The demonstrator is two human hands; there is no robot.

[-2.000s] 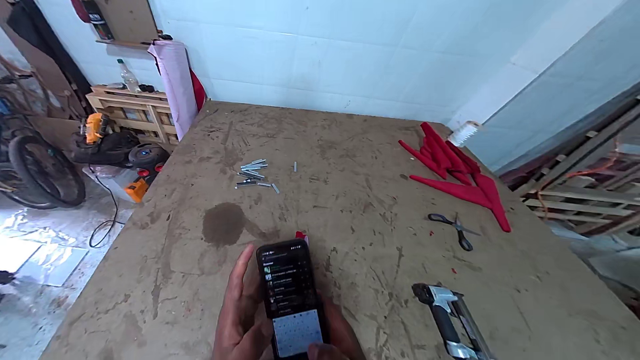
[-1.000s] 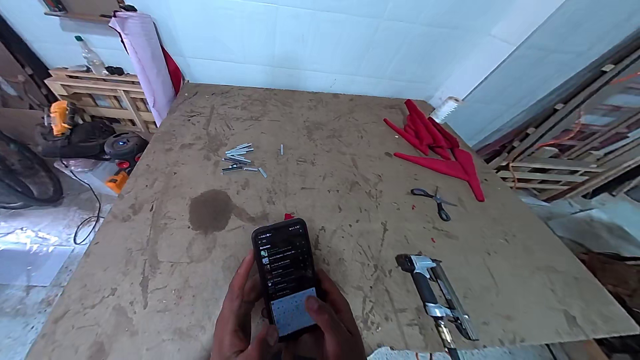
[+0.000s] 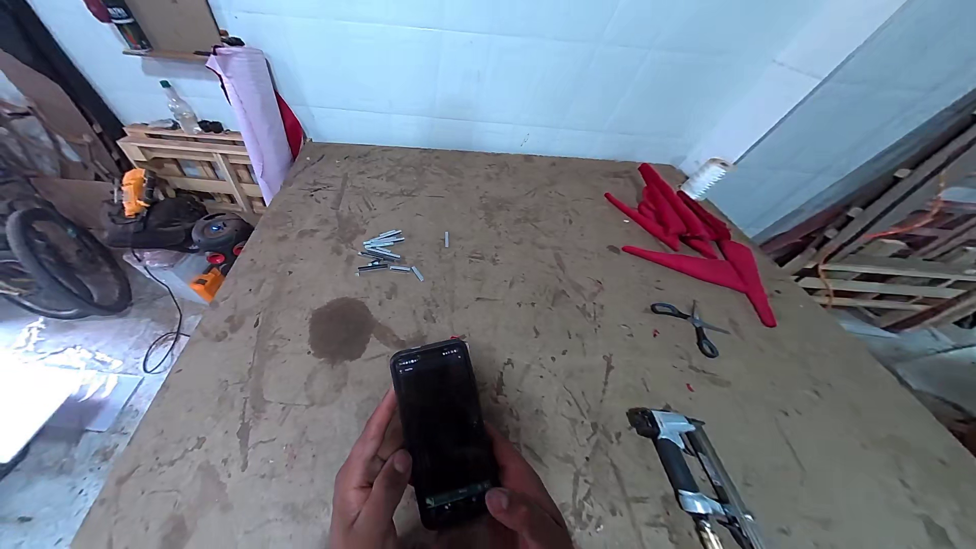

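Note:
A black smartphone (image 3: 444,427) is held upright between both hands above the near part of a worn brown tabletop (image 3: 518,297). My left hand (image 3: 374,480) grips its left edge, the thumb along the side. My right hand (image 3: 526,496) holds the lower right edge, its thumb over the bottom corner of the screen. The screen is mostly dark. Right of the hands lies a pneumatic staple gun (image 3: 690,476). Black-handled scissors (image 3: 698,328) lie spread beyond it. Several strips of staples (image 3: 385,252) are scattered beyond the phone.
Red fabric pieces (image 3: 686,229) and a spool of white cord (image 3: 705,179) lie at the far right. A fabric roll (image 3: 252,114) leans by the wall at left. Wooden frames (image 3: 900,267) stand beyond the right edge; a bicycle wheel (image 3: 69,263) stands at left.
The phone's screen has gone from a list with a keyboard to a mostly dark display. My right thumb has moved from over the keyboard to the lower right corner.

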